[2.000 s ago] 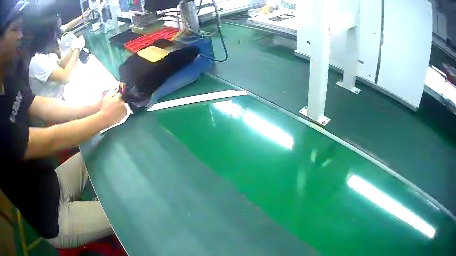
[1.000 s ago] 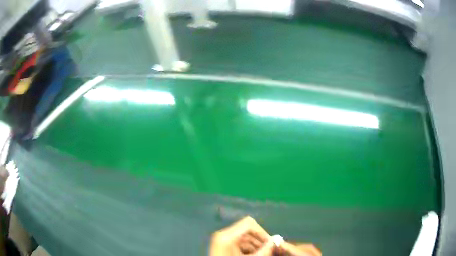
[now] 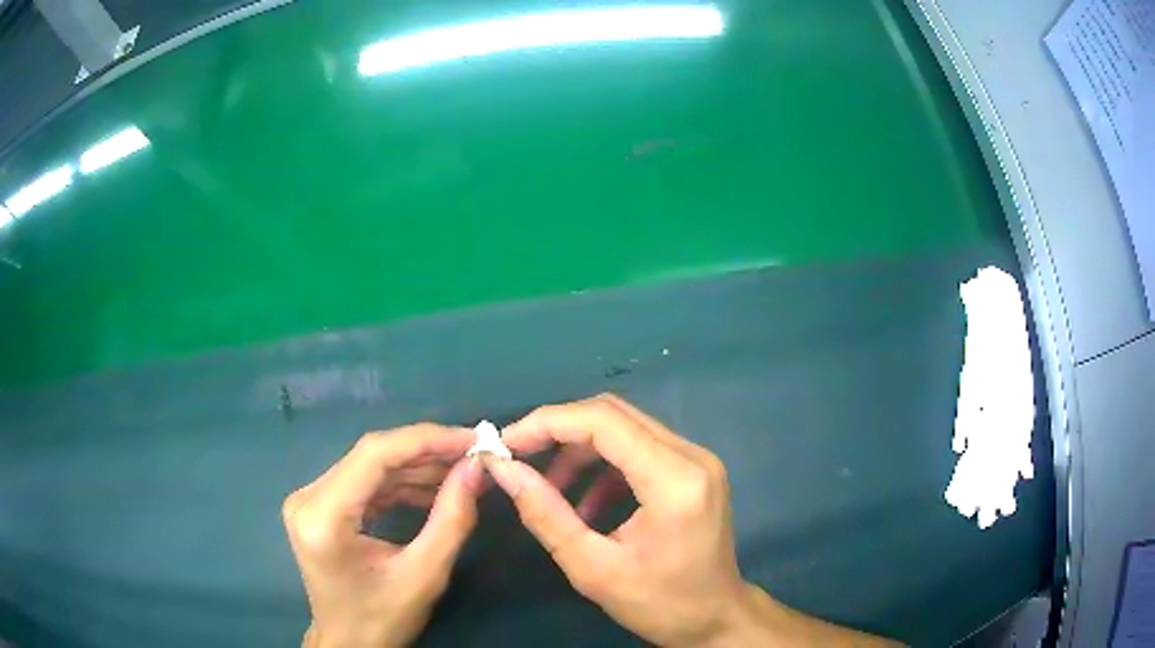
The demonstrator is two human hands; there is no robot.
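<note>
My left hand [image 3: 380, 519] and my right hand [image 3: 633, 506] are bare and meet above the dull near part of the bench mat [image 3: 811, 380], at the lower middle of the view. Between the thumb and index fingertips of both hands is a tiny white finger cot [image 3: 488, 443], bunched up. Both hands pinch it from either side. Its far side and lower edge are partly hidden by the fingertips. White work gloves [image 3: 993, 395] lie flat in a narrow stack near the right bench edge, untouched.
A grey metal panel [image 3: 1104, 405] borders the bench at right, with a printed white paper [image 3: 1115, 114] on it. The glossy green far part of the mat [image 3: 507, 190] shows lamp reflections. A white post foot [image 3: 108, 53] stands beyond the bench at top left.
The view has turned from the seated people at left down to the bench in front of me. Both hands, only partly visible a second ago, now show fully, still with the white cot between them.
</note>
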